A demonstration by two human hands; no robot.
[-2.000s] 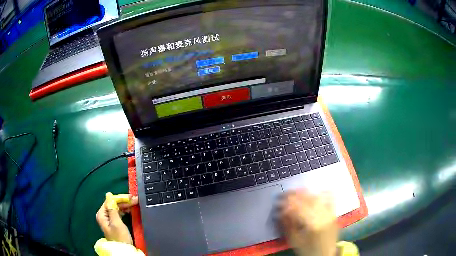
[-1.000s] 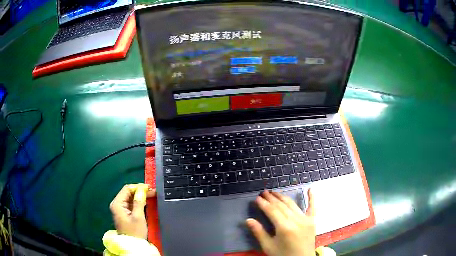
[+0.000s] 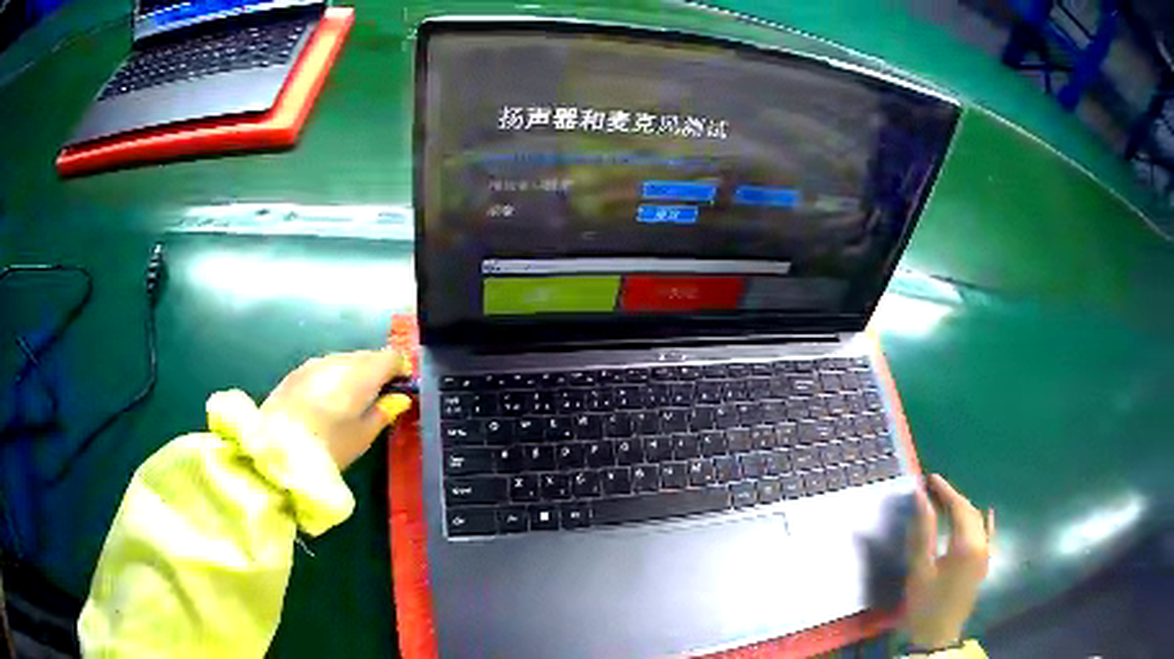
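The open grey laptop (image 3: 644,573) lies on a red-orange foam pad (image 3: 409,566). Its screen (image 3: 682,180) shows a dark test window with a white Chinese heading and green and red buttons. My left hand (image 3: 337,393), with yellow fingertip coverings, is at the laptop's left side. Its thumb and finger close on a small dark plug (image 3: 404,385) at the side port; the lead behind it is hidden by my hand and sleeve. My right hand (image 3: 946,560) is at the laptop's front right corner, slightly blurred, fingers bent and a little apart, with nothing seen in it.
A second open laptop (image 3: 193,90) lies on its own red-orange pad (image 3: 180,144) at the upper left. A loose black cable (image 3: 152,348) with an upright plug end lies on the green bench (image 3: 296,277) at the left. Blue racking (image 3: 1062,45) stands at the upper right.
My left hand has moved up the laptop's left edge from beside the palm rest to the plug. My right hand has left the touchpad and moved right to the front corner. The view has shifted.
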